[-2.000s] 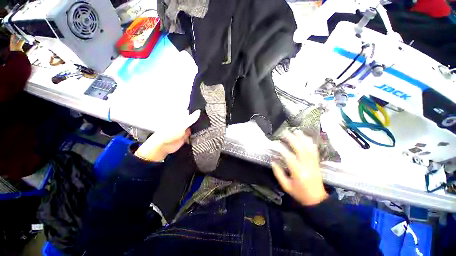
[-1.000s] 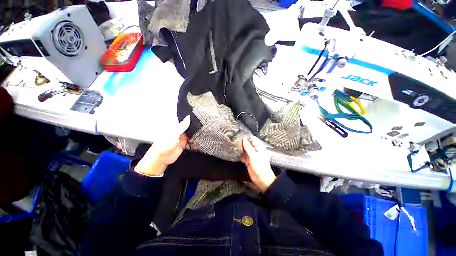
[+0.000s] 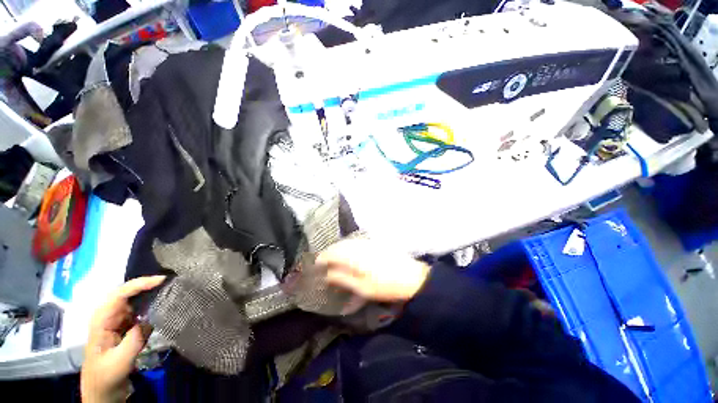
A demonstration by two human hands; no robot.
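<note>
A black garment body (image 3: 189,118) lies on the table left of the needle area, with a grey fine-patterned piece (image 3: 206,315) hanging at its near end over the table's front edge. My left hand (image 3: 118,338) is at the left, its thumb and fingers pinching the edge of the garment beside the grey piece. My right hand (image 3: 366,271) is closed on the grey patterned cloth (image 3: 311,283) at the table edge, left of my sleeve. The presser foot and needle area (image 3: 334,146) lies beyond my right hand.
The white sewing machine (image 3: 488,71) stands across the back right. Teal and yellow loops (image 3: 433,149) and dark snips (image 3: 421,181) lie on its bed. A red box (image 3: 61,220) is at the left. A blue bin or bag (image 3: 622,299) is below right. A grey patterned piece (image 3: 101,126) lies far left.
The view has turned to the right. My right hand has left the hanging grey piece and now holds cloth farther right. My left hand remains at the garment's left edge.
</note>
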